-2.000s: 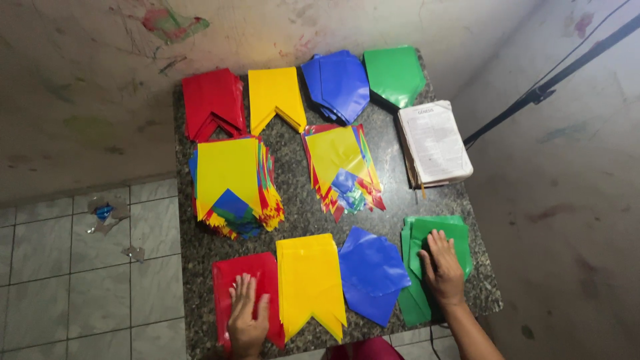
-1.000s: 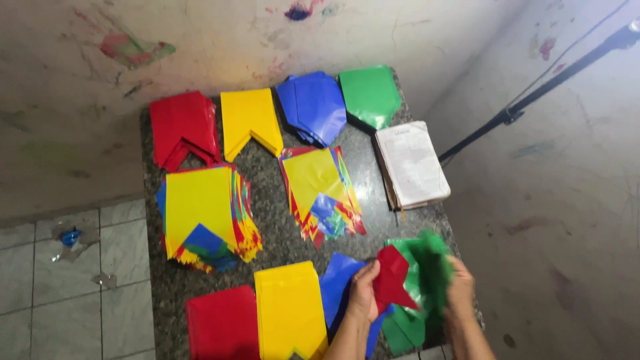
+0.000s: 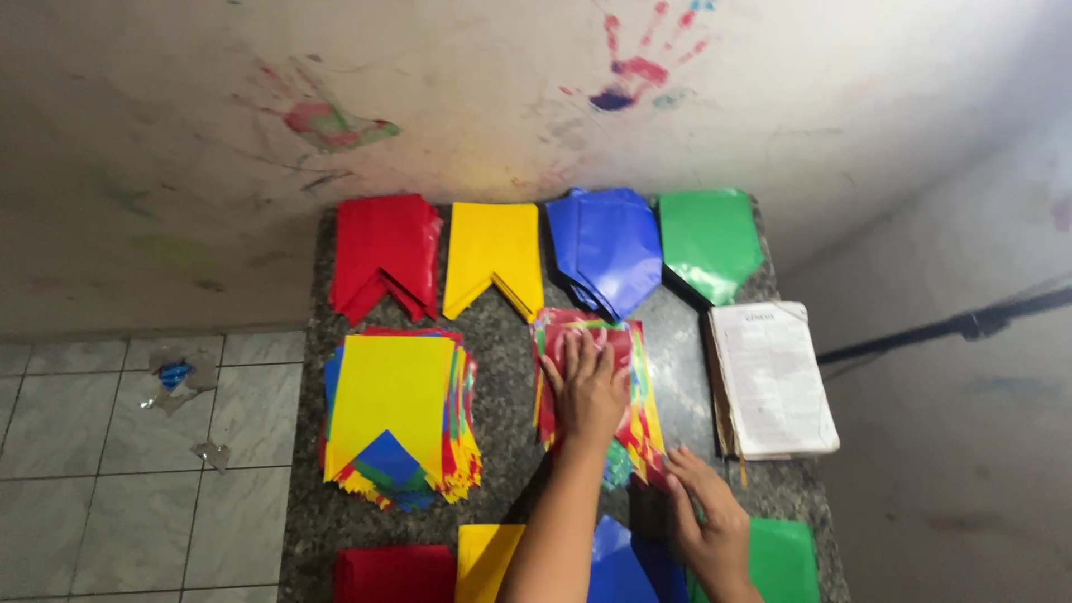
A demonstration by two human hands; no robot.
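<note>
My left hand (image 3: 586, 389) lies flat with fingers spread on a red pennant (image 3: 618, 343) atop the mixed-colour stack in the middle of the granite table. Beside that stack's lower right corner is my right hand (image 3: 708, 511), fingers slightly bent, above the near blue pennants (image 3: 615, 557) and green pennants (image 3: 783, 553). A larger mixed stack, topped by a yellow pennant (image 3: 394, 377), lies to the left. Near red pennants (image 3: 394, 574) and yellow pennants (image 3: 486, 553) are cut off by the lower frame edge, the yellow ones partly behind my left forearm.
Along the wall lie red (image 3: 385, 243), yellow (image 3: 494, 243), blue (image 3: 607, 243) and green pennant stacks (image 3: 712, 234). An open-paged thick book (image 3: 775, 381) rests at the table's right side. A dark pole (image 3: 971, 325) crosses at right. Torn scraps (image 3: 174, 377) lie on the tiled floor.
Both hands have moved from the near green pennants toward the middle mixed stack. A red pennant, held in my left hand one second ago, now tops that stack, where a yellow one showed before.
</note>
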